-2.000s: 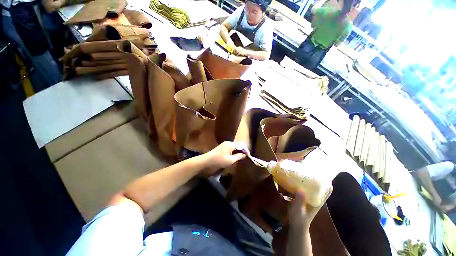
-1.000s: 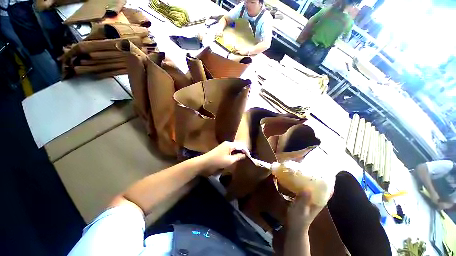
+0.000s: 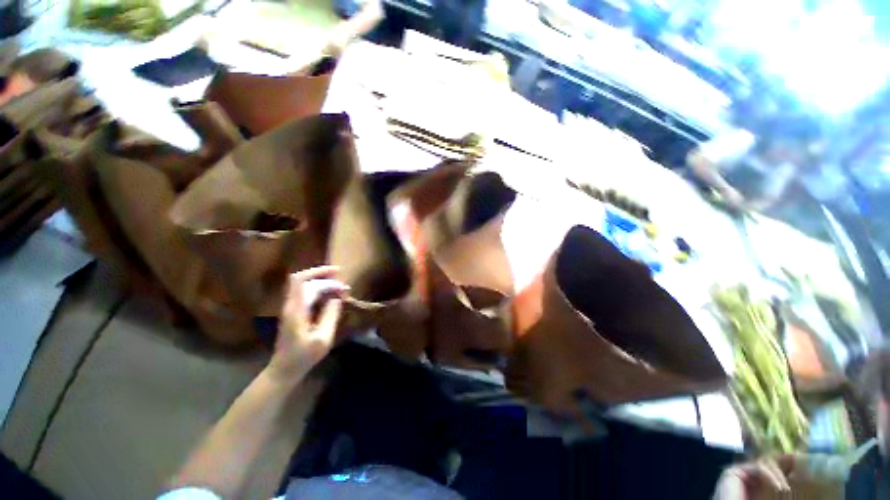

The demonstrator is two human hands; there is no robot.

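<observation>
My left hand (image 3: pixel 310 317) is at the near rim of an open brown bag body (image 3: pixel 376 259), its curled fingers pinching the top edge; the fingertips are blurred. More open bags stand beside it: a wide one (image 3: pixel 263 176) to the left, a narrow one (image 3: pixel 468 317) to the right, and a dark-mouthed one (image 3: pixel 546 332) farther right. A blurred hand (image 3: pixel 751 481) is cut off by the bottom edge at the lower right; I cannot tell whether it is my right hand or what it holds. The squeeze bottle is not in view.
A large carton (image 3: pixel 127 391) is at the lower left, with brown bags (image 3: pixel 137 195) crowded beyond it. Flat stacks (image 3: pixel 429 137) lie on the white table behind. A blue tray (image 3: pixel 634 234) stands at the back right. Yellow-green strips (image 3: pixel 756 361) and part of a person are at the right.
The view has swung right, so the bags appear farther left. The amber squeeze bottle and the right hand holding it have left the bag rim. My left hand stays at the rim.
</observation>
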